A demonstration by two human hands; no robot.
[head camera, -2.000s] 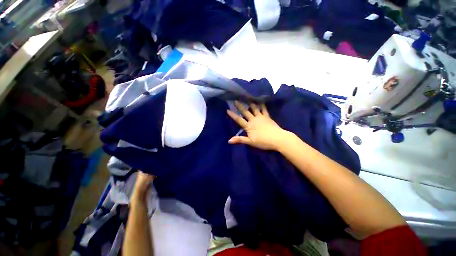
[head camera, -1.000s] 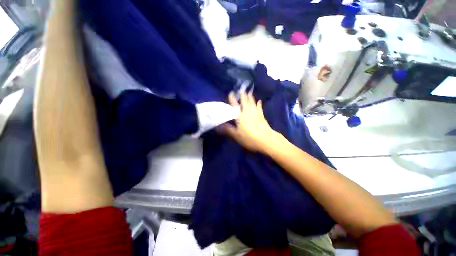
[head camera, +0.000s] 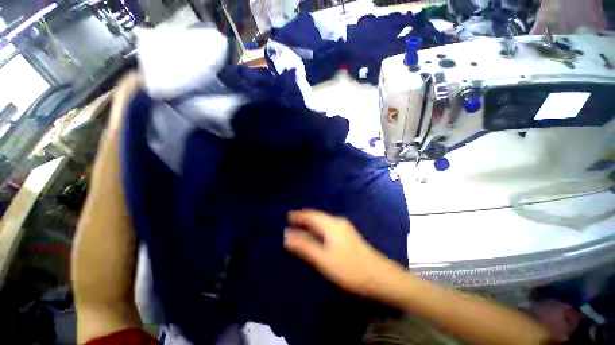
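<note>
A navy garment (head camera: 270, 162) with pale grey-blue and white parts is bunched up high at the left and hangs down over the table's front edge. A blurred white piece (head camera: 182, 57) tops the raised part. My left hand (head camera: 129, 86) is at the upper left side of the raised cloth, blurred, its fingers mostly hidden; the cloth is held up there. My right hand (head camera: 330, 249) lies against the navy cloth at the centre, its fingers bent and a little apart, with no cloth seen between them.
A white sewing machine (head camera: 404, 101) with blue knobs and a dark panel stands at the right, its needle area just beyond the cloth's right edge. Ruler tape (head camera: 485, 275) runs along the table's front edge. More navy pieces (head camera: 377, 44) are heaped behind. A wooden edge (head camera: 30, 195) is at far left.
The garment's left part, spread out at first, is now gathered and raised. My left hand, low at first, is now up at left. My right hand has moved down the cloth toward me.
</note>
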